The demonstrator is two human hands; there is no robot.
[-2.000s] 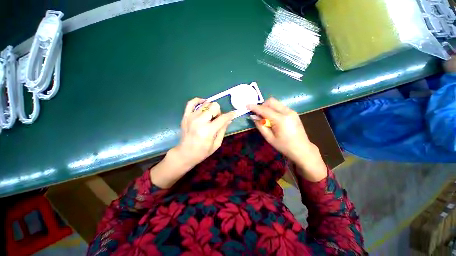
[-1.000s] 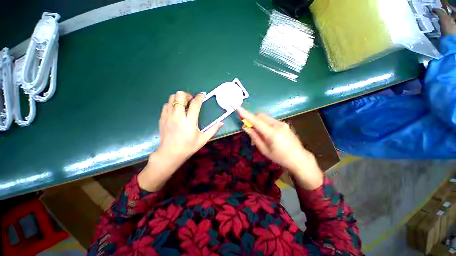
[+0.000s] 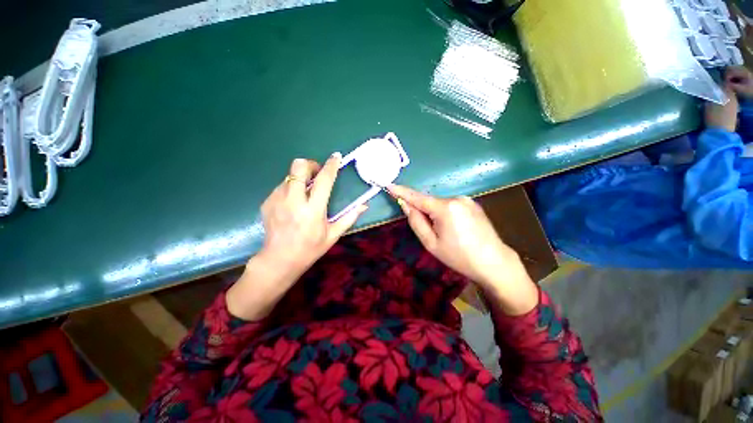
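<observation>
A white plastic frame with a round white disc [image 3: 379,162] at its right end lies at the bench's front edge. My left hand [image 3: 295,216] holds the frame's long looped end between thumb and fingers. My right hand [image 3: 457,233] is closed on a small hand tool, mostly hidden in the fingers, with only a trace of orange-yellow showing. Its fingertips are at the lower edge of the disc. A bundle of thin whitish strips [image 3: 476,72] lies on the green bench beyond my right hand, with a few loose strips beside it.
White frames [image 3: 68,91] overlap at the left. A yellow block [image 3: 578,58] in clear film lies at the back right, beside a black object [image 3: 487,13]. More white pieces [image 3: 708,33] are at the far right, near a person in blue sleeves. Cardboard boxes [image 3: 715,363] stand below.
The frame and both hands moved left from two seconds ago, and my left hand shifted its hold. In the last second, my right fingertips moved slightly at the disc's lower edge.
</observation>
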